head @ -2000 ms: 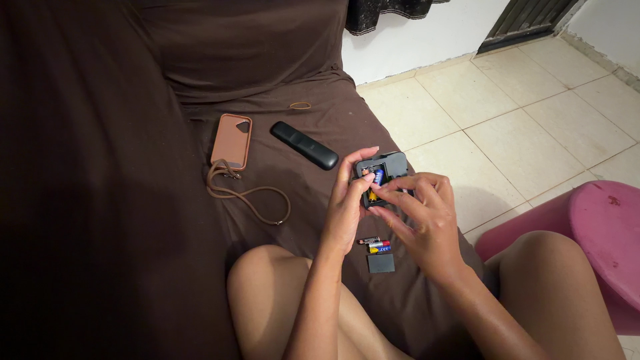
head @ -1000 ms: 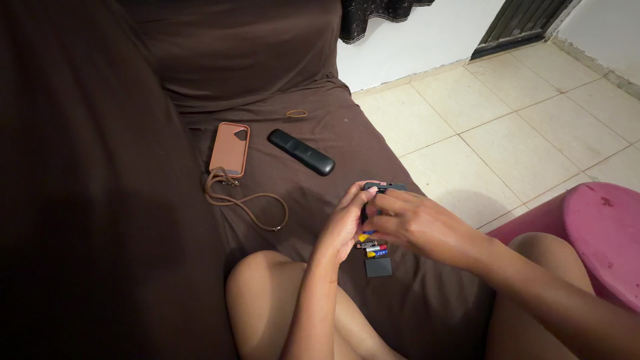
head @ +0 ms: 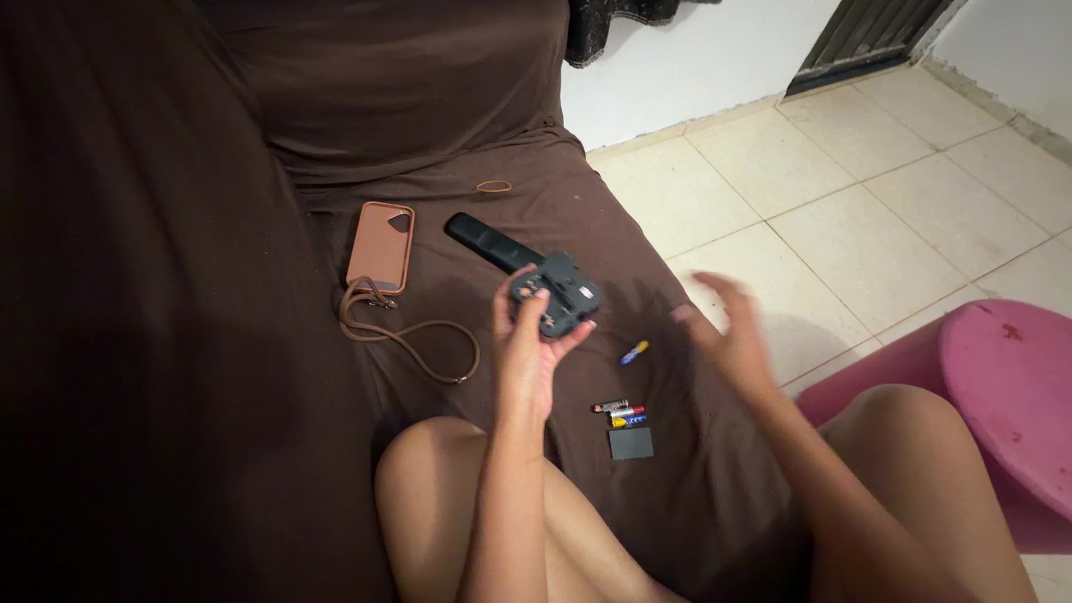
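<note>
My left hand grips a dark grey battery-powered device, its battery compartment side facing up and the thumb resting on it. My right hand, blurred, is off to the right of the device near the seat edge, fingers spread with nothing seen in them. A blue and yellow battery lies alone on the brown cover between the hands. Nearer my legs, several batteries lie side by side, touching or almost touching. Just below them is a small dark grey rectangular cover.
Beyond the device lies a black remote control, partly hidden by it. A phone in a pinkish-brown case with a cord strap is on the left. A rubber band lies farther back. A pink plastic stool or tub stands at right.
My right hand has come away from the device and moved right. A blue and yellow battery now lies alone on the cover. My left hand still holds the device.
</note>
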